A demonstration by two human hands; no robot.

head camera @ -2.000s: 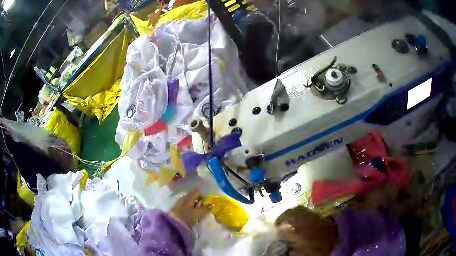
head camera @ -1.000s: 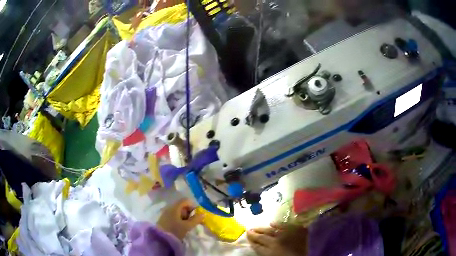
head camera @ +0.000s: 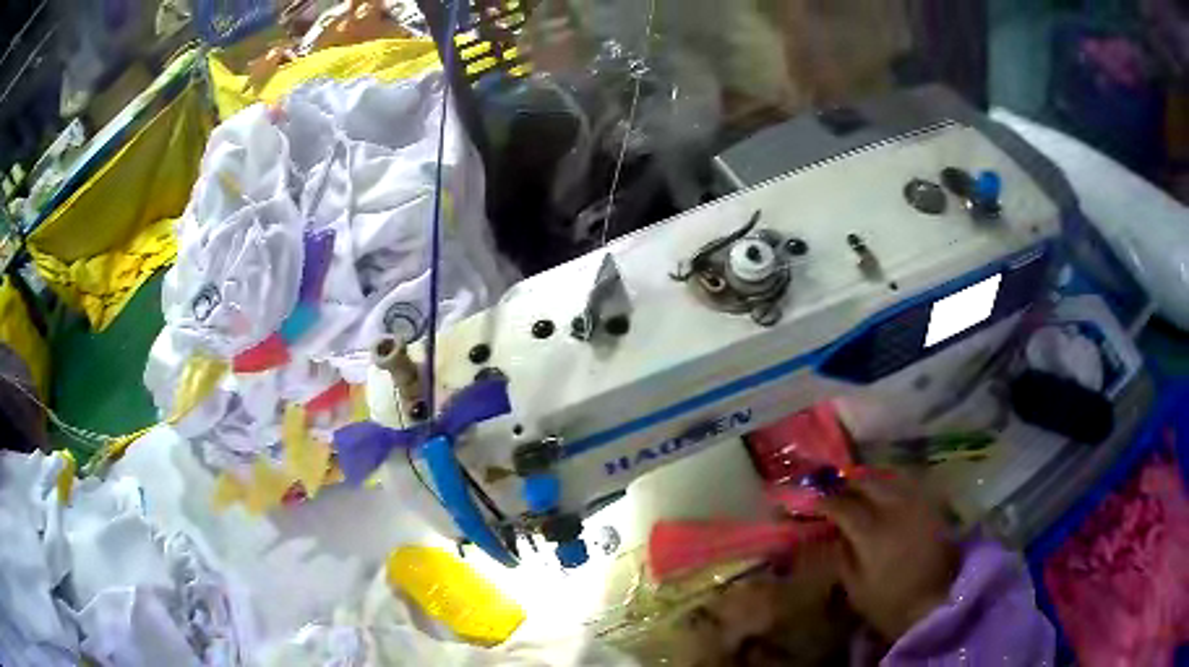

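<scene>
A yellow fabric piece [head camera: 456,594] lies on white cloth [head camera: 372,619], just left of the brightly lit needle area of the sewing machine [head camera: 626,378]. No hand touches the yellow piece. My right hand [head camera: 897,545], in a purple sleeve, is at the red-pink fabric bundle [head camera: 730,545] on the machine's front side, right of the needle. Its fingertips reach onto the bundle near its middle; the hand is blurred and its grip is unclear. My left hand is not in view.
White pieces with coloured points [head camera: 280,319] are heaped behind the needle end. More white cloth [head camera: 117,560] is at lower left. A blue bin [head camera: 1050,573] with red-pink pieces stands at right. A black oval object [head camera: 1063,407] lies on the table's right end.
My right hand has left the cloth by the needle and moved right to the red-pink bundle. My left hand has gone out of view, off the yellow piece. The view has shifted to the right.
</scene>
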